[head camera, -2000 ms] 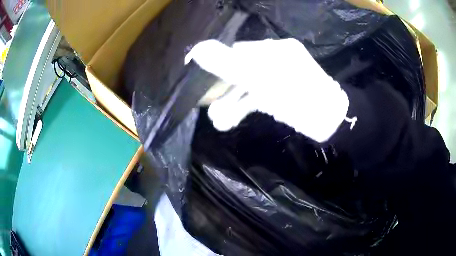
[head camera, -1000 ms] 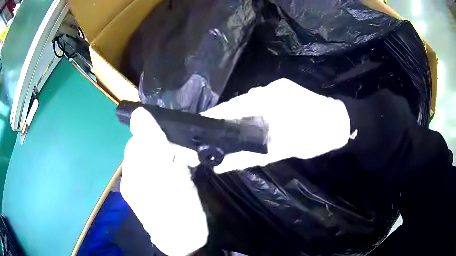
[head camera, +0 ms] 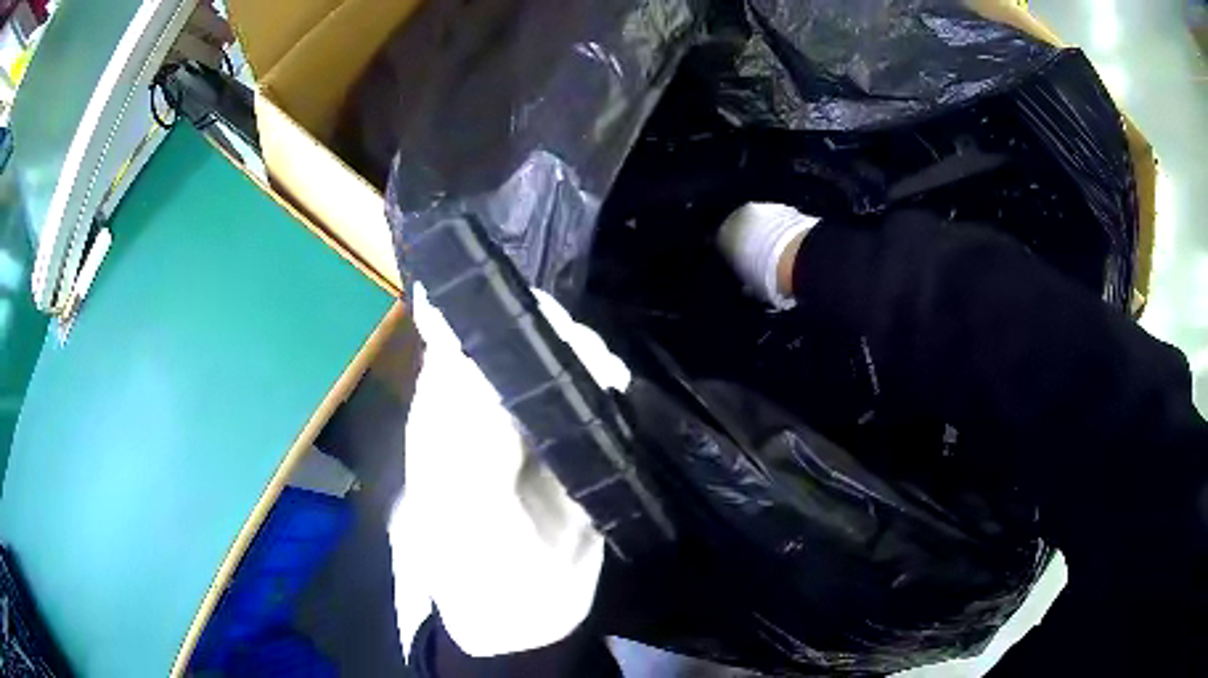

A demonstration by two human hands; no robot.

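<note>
A long black moulded plastic part point(head camera: 537, 384) with dividing lines along it lies tilted in my left hand point(head camera: 497, 503), which wears a white overexposed glove. My left fingers and thumb show on both sides of the part. My right hand point(head camera: 768, 252) reaches down into the black bin liner point(head camera: 901, 93); only the white glove's wrist part shows, and the fingers are hidden in the dark. A dark bar-shaped piece point(head camera: 947, 175) lies inside the liner beyond my right wrist.
The tan carton point(head camera: 325, 172) surrounds the liner. A green-topped workbench point(head camera: 186, 397) with a wood-coloured edge stands at the left, with a pale bar-shaped fixture point(head camera: 106, 146) and black cable point(head camera: 166, 96) at its far part. Blue bins point(head camera: 285, 570) are below the bench edge.
My right hand has let go of the part and moved down into the liner. My left hand has turned the part from nearly level to a steep slant, with its segmented side showing.
</note>
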